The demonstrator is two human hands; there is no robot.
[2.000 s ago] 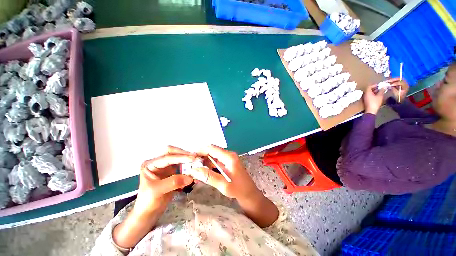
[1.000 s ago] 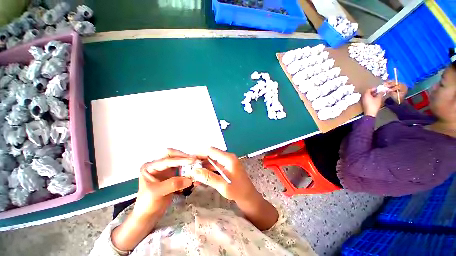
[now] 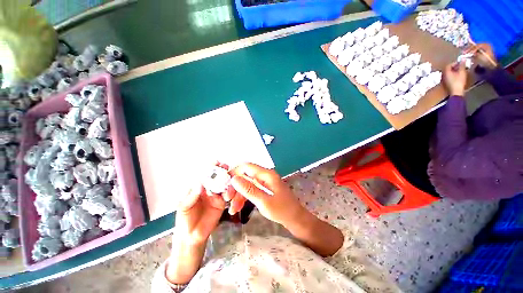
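My left hand [image 3: 198, 209] holds a whitish moulded piece [image 3: 217, 179] in its fingertips, above the near edge of the white sheet [image 3: 200, 143]. A small dark opening shows on the piece. My right hand [image 3: 266, 191] is beside it, fingertips at the piece's right side, and grips a thin pale stick [image 3: 259, 185] like a pen. The stick's tip near the piece is hidden by my fingers. A loose pile of small white pieces [image 3: 326, 103] lies on the green surface right of the sheet, with one small white piece [image 3: 268, 138] near the sheet's right edge.
A pink tray [image 3: 127, 171] heaped with grey castings stands at left, with more loose castings [image 3: 74, 66] behind it. A brown board [image 3: 395, 117] with rowed white pieces lies at right before a neighbour in purple [image 3: 479, 146]. A blue tray [image 3: 292, 14] is at back, a red stool [image 3: 381, 183] below.
The view has shifted and tilted. The held piece is turned and raised, now showing its dark opening. My left hand has rotated more palm-up beneath it. The right hand still grips the stick.
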